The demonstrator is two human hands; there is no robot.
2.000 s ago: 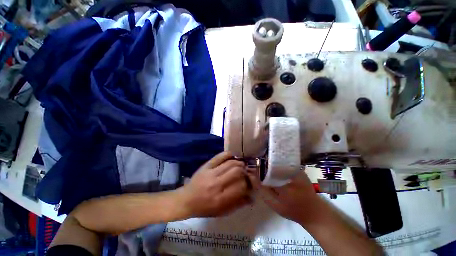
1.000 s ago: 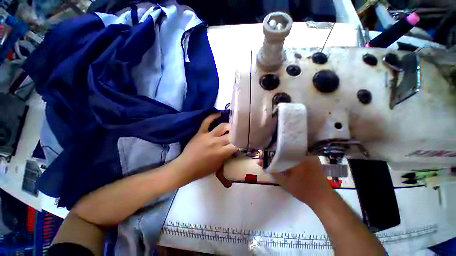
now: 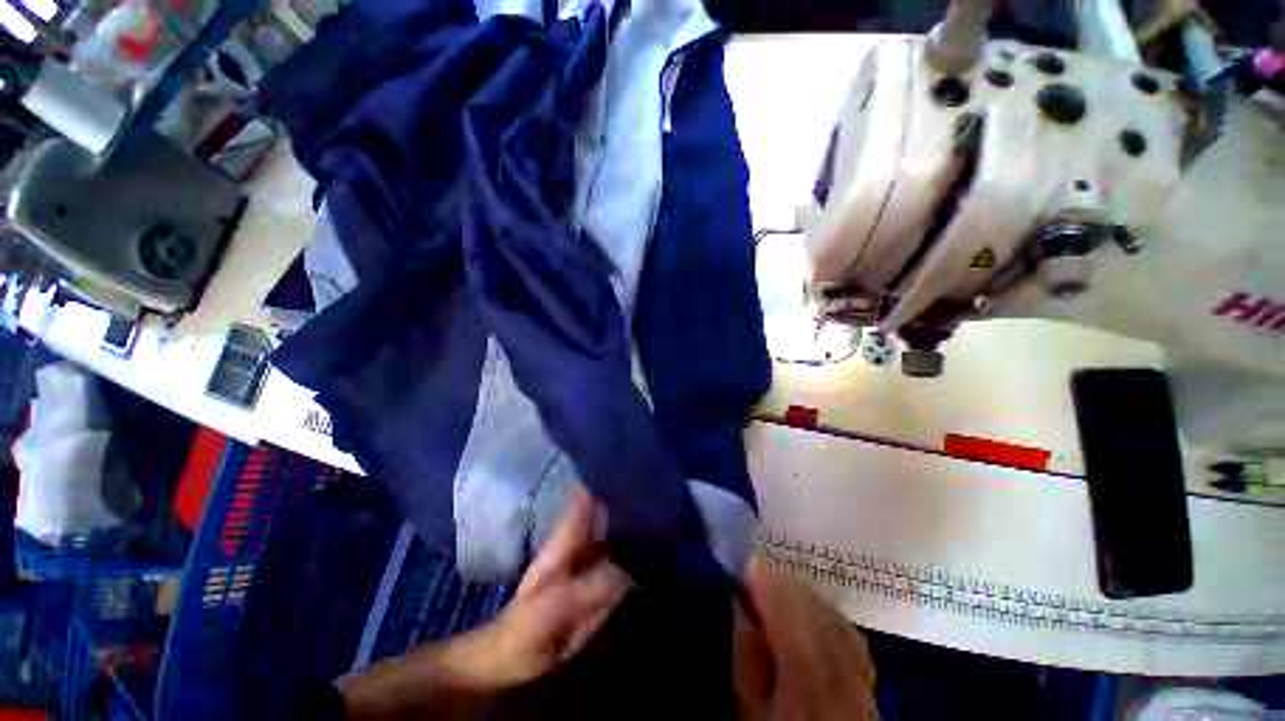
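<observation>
The navy garment (image 3: 564, 310) with pale grey-blue panels (image 3: 627, 155) hangs from the machine table down over its front edge, left of the sewing machine (image 3: 972, 183). My left hand (image 3: 557, 606) is at the garment's lower end, fingers bent against the navy cloth. My right hand (image 3: 810, 655) holds the cloth's lower end near the bottom of the picture, partly cut off by the edge. A dark fold between the hands hides some fingers. The cloth is away from the needle area (image 3: 853, 317).
A black phone (image 3: 1132, 482) lies right of the needle area. Red marker strips (image 3: 996, 451) and a printed ruler (image 3: 930, 580) run along the table front. A grey machine (image 3: 120, 218) stands at left. Blue crates (image 3: 282, 563) are below the table.
Both hands have moved away from the needle area to the table's front edge, pulling the garment end along. The view has shifted left, and the needle area is uncovered.
</observation>
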